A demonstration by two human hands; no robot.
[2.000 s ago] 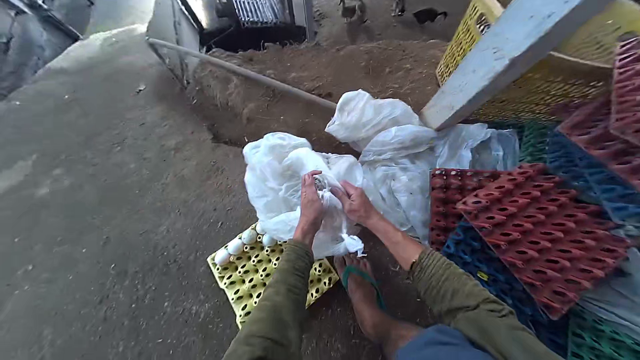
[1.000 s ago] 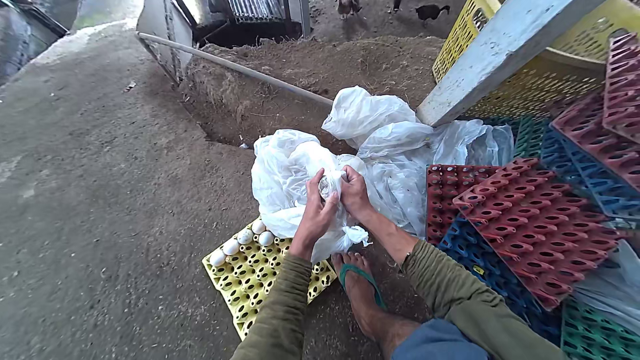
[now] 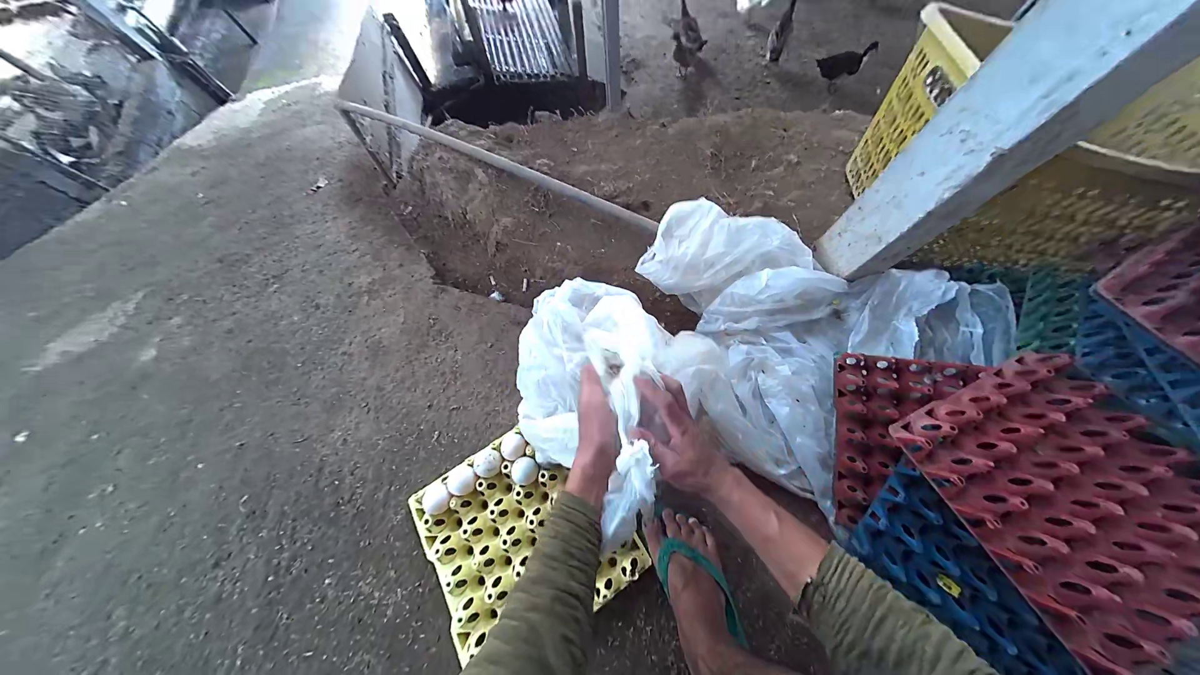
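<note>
My left hand and my right hand are on either side of the gathered mouth of a white plastic bag. The left is against the bag, its fingertips partly hidden by plastic. The right has its fingers spread beside the twisted part, and its grip is unclear. A loose end of the bag hangs down between my wrists. Below and left lies a yellow plastic egg tray on the ground, holding several white eggs in its upper corner; my left sleeve covers part of it.
More white plastic bags lie to the right, by a white post. Red egg trays and a blue egg tray are stacked at right, below a yellow plastic crate. A pole crosses the dirt. Birds stand beyond.
My hands have moved apart a little at the bag's mouth, and the right hand's fingers have spread. A loose end of the bag now hangs between my wrists.
</note>
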